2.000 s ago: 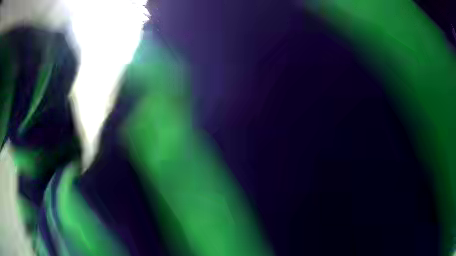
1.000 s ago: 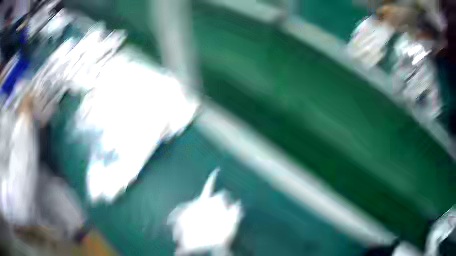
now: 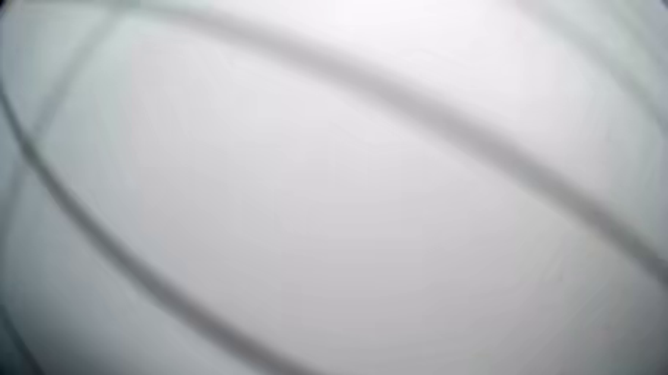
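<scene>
A pale, blurred surface (image 3: pixel 315 198) fills the whole head view; it is probably the ceiling. One broad dark line (image 3: pixel 439 121) curves from the upper left to the right edge. Another dark line (image 3: pixel 132 264) curves from the left edge down to the bottom. Neither my left hand nor my right hand is in view, and no work piece or tool shows.
A thinner, fainter line (image 3: pixel 62 95) crosses the upper left. Another faint line (image 3: pixel 600 58) runs through the upper right corner. The lower left corner is darker. No bench, container or person shows.
The view has swung away from the green bench, the green conveyor and the white items seen one second ago. Only the pale surface with dark lines shows now.
</scene>
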